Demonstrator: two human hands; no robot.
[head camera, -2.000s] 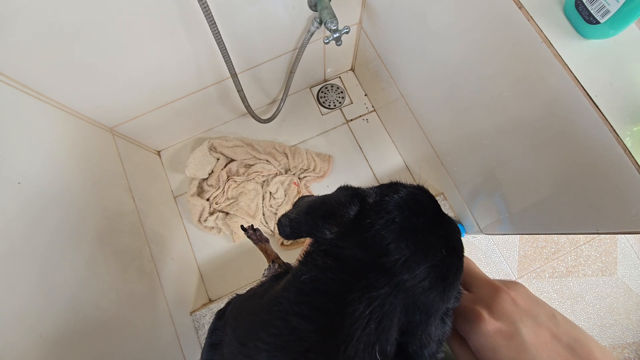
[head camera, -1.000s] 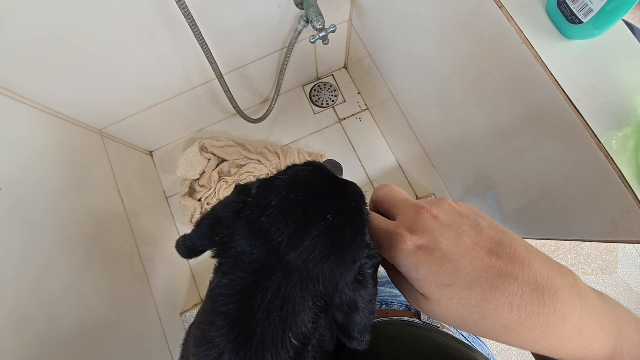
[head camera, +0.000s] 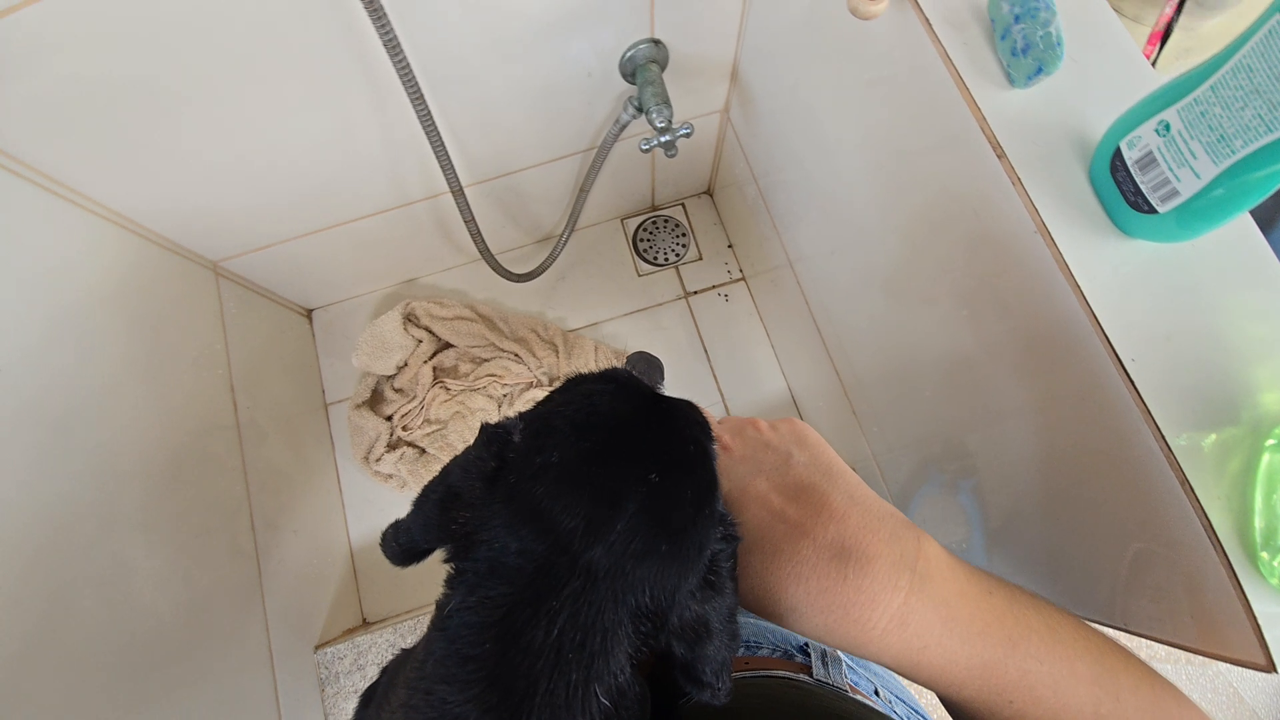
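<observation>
A black dog (head camera: 600, 500), seen from above and behind, fills the lower middle of the head view. Its head faces the shower floor, and a dark rounded object (head camera: 645, 369) shows just past its head; I cannot tell what it is. My right hand (head camera: 790, 510) is at the right side of the dog's head, with its fingertips hidden behind the fur, so what they hold cannot be seen. My left hand is out of view. A crumpled beige towel (head camera: 470, 375) lies on the white tiles beyond the dog.
Behind are a metal shower hose (head camera: 440, 150), a tap (head camera: 655, 95) and a round floor drain (head camera: 661, 240). A low partition (head camera: 960, 300) runs along the right. On the white ledge (head camera: 1130, 300) lie a teal bottle (head camera: 1190, 150), a bluish soap bar (head camera: 1027, 40) and a green transparent item (head camera: 1268, 505).
The dog's head has turned, and its paw, visible over the towel two seconds ago, is out of sight. My right hand has moved up from the dog's lower right side to beside its head.
</observation>
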